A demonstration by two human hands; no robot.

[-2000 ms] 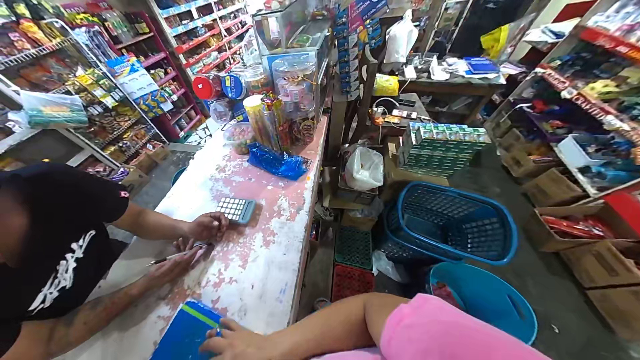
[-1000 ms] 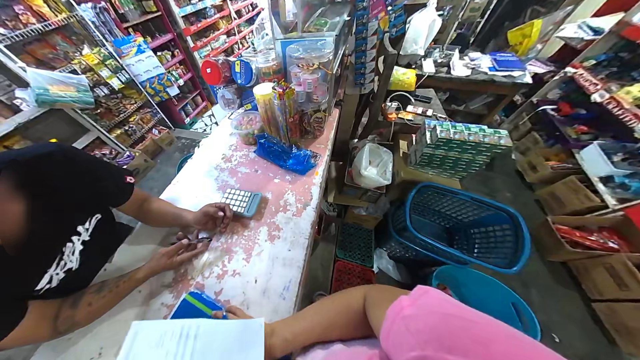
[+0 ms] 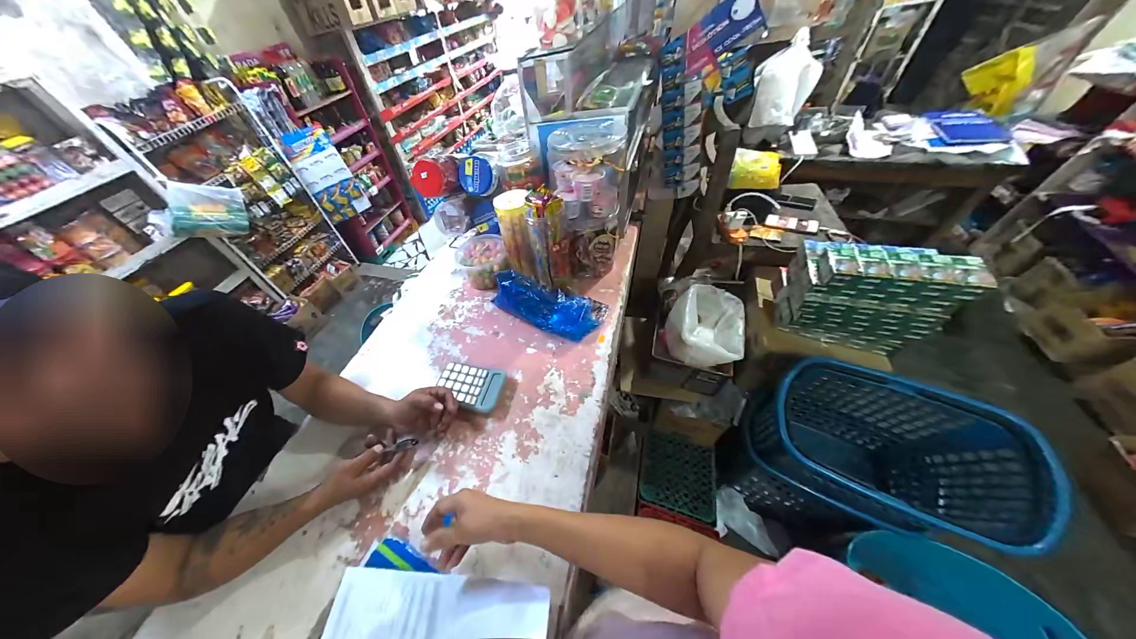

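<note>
My right hand, in a pink sleeve, is over the worn counter with its fingers curled down. A small blue item shows at its fingers; whether it is worn or held is unclear. Just below lies a blue book or folder with a green stripe, partly under white printed papers. My left hand is out of view. Across the counter, another person's two hands are close together, a small dark object between them, beside a blue-grey calculator.
Candy jars, a tub of sweets and a blue plastic packet stand farther along the counter. Right of it are a blue basket, a teal tub, crates and stacked green boxes.
My right hand has moved off the blue book, where it rested two seconds ago, and up the counter. White papers, absent from the oldest frame, now cover part of the book.
</note>
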